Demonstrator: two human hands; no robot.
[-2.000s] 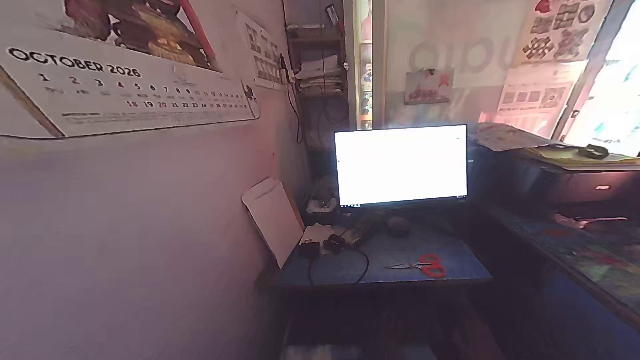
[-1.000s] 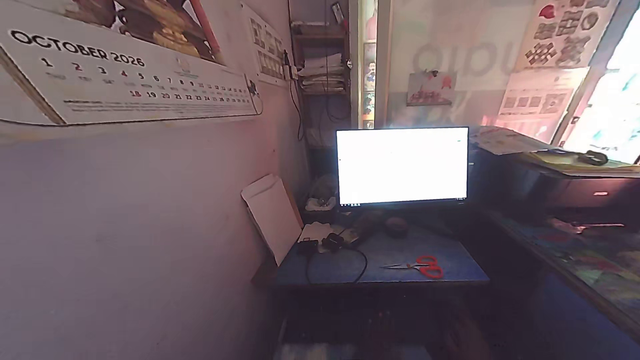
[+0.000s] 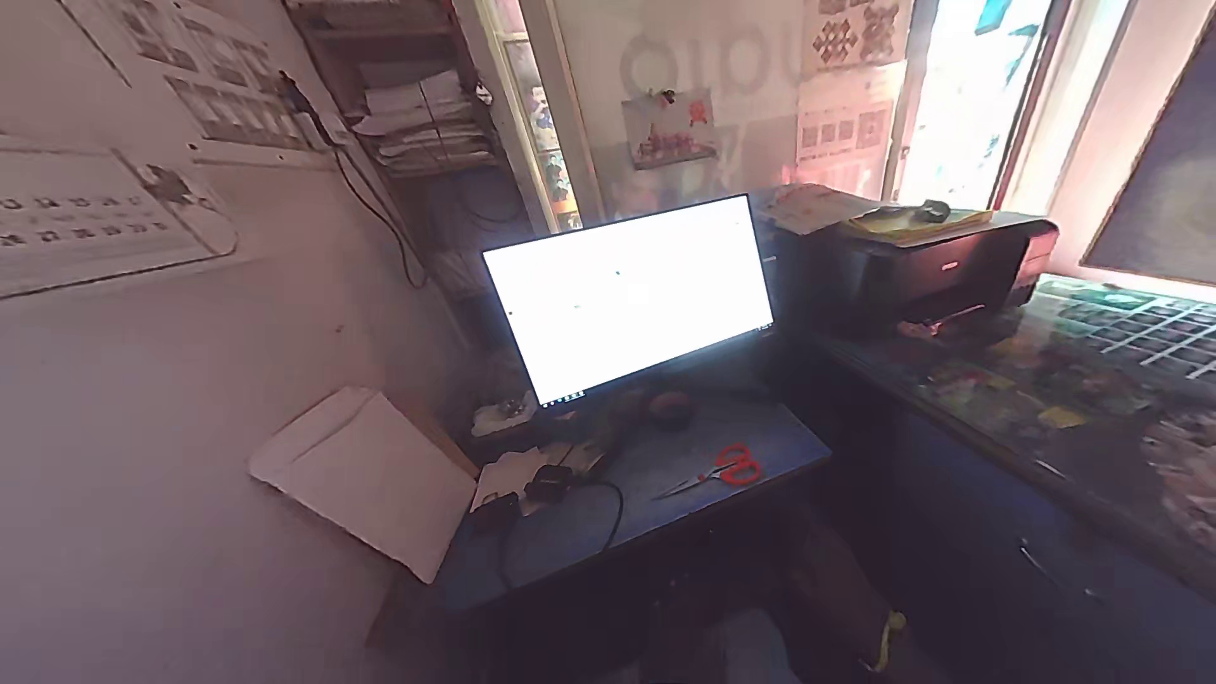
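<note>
In deep shadow at the lower right, below the blue desk point(image 3: 570, 556), a dim forearm and what looks like my right hand point(image 3: 828, 562) show, with a yellow band point(image 3: 888, 638) at the wrist; the fingers cannot be made out. My left hand is out of view. Scissors with red handles point(image 3: 750, 472) lie on the desk near its front edge, blades pointing left. A lit monitor point(image 3: 636, 299) stands behind them. Left of the scissors are black plug-like pieces point(image 3: 548, 483), a black cable point(image 3: 621, 513) and some papers point(image 3: 508, 470).
A whitish folder or board point(image 3: 370, 475) leans at the desk's left, by the wall. At right, a black printer point(image 3: 940, 271) bearing papers stands on a cluttered counter point(image 3: 1007, 399). Shelves with stacked papers point(image 3: 427, 123) rise behind, and a cable point(image 3: 380, 209) hangs along the wall.
The view has turned right and tilted. The dim forearm with the yellow band now shows at the lower right. The scissors still lie on the desk.
</note>
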